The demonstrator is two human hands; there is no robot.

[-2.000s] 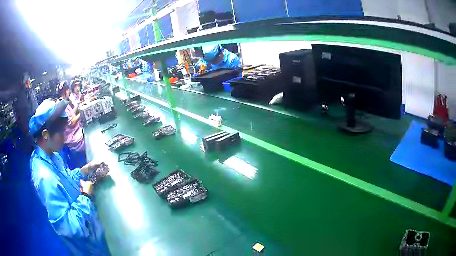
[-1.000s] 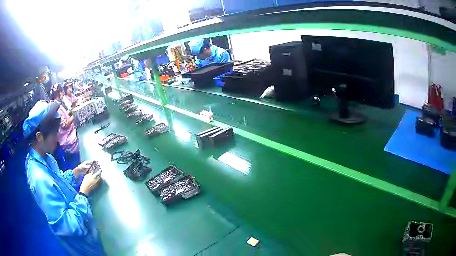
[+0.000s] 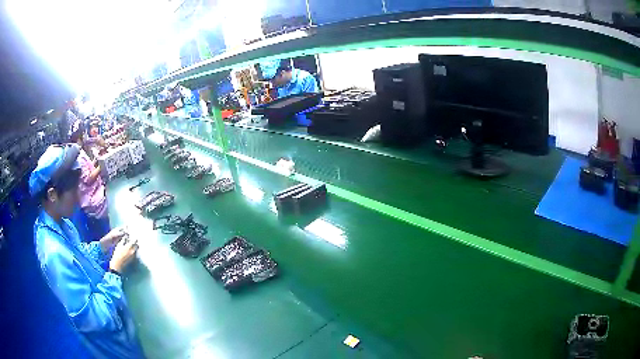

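Observation:
Neither my left hand nor my right hand shows clearly. A tiny pale sliver at the bottom edge, right of centre, may be part of a hand, but I cannot tell which. A small white square [image 3: 351,341] lies on the green bench [image 3: 393,294] near the bottom centre. A camera unit [image 3: 591,326] with a round lens ring stands at the bottom right, its lower part dim. Two board-filled front housings [image 3: 241,263] lie side by side, speckled side up, left of centre.
Tangled black cables [image 3: 184,231] and more speckled housings [image 3: 156,202] lie farther left. Black rectangular blocks [image 3: 300,199] stand near the green rail [image 3: 449,242]. A monitor [image 3: 484,105] and blue mat [image 3: 593,203] are beyond it. A person in a blue smock [image 3: 77,273] works at left.
The view has turned slightly, so bench items sit farther left and the camera unit shows slightly more. A pale sliver has appeared at the bottom edge. The neighbouring person's hands have moved.

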